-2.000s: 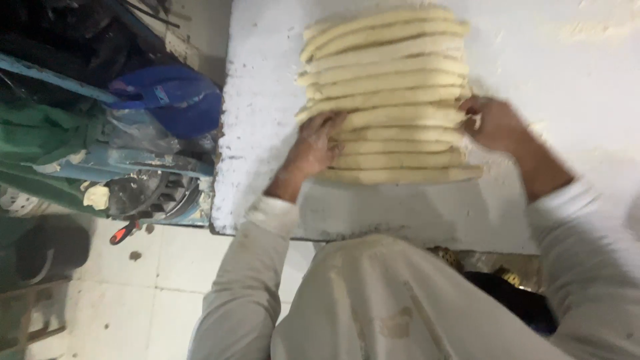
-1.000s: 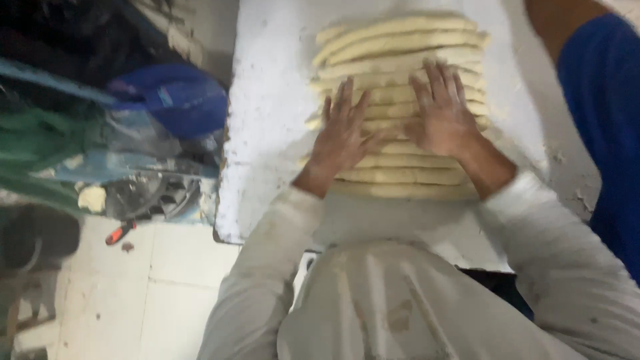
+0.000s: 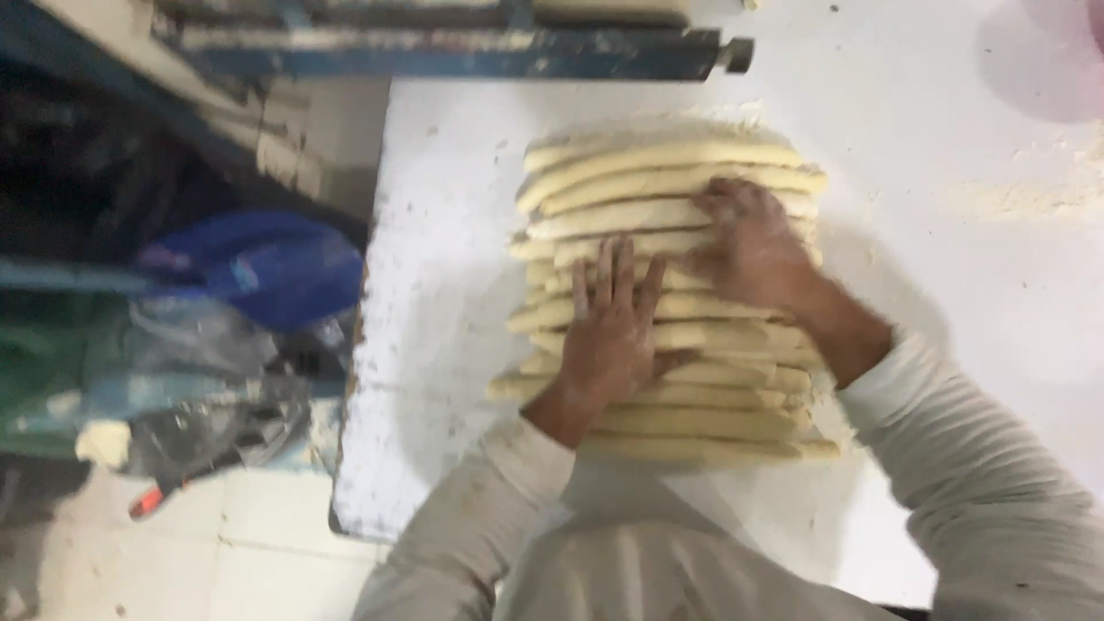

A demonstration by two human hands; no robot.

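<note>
Several long strips of pale dough (image 3: pixel 664 211) lie side by side across a white table (image 3: pixel 457 285), pressed close together. My left hand (image 3: pixel 612 336) rests flat on the middle strips with its fingers spread and pointing away from me. Farther up and to the right, my right hand (image 3: pixel 759 246) lies over the upper strips, its fingers somewhat bent and blurred. Both hands carry flour, and neither has a strip gripped between its fingers. Parts of the strips are hidden beneath them.
A blue metal machine frame (image 3: pixel 483 60) with an end knob crosses the table's far side. Loose flour (image 3: pixel 1035 198) lies at the right. Left of the table are a blue plastic item (image 3: pixel 259 263), clear plastic and a tool with an orange end (image 3: pixel 147 503) near the tiled floor.
From the sides of the dough, my hands have come onto its top. Since one second ago, the right hand has shifted rightward over the strips. The person in blue at the right is out of view.
</note>
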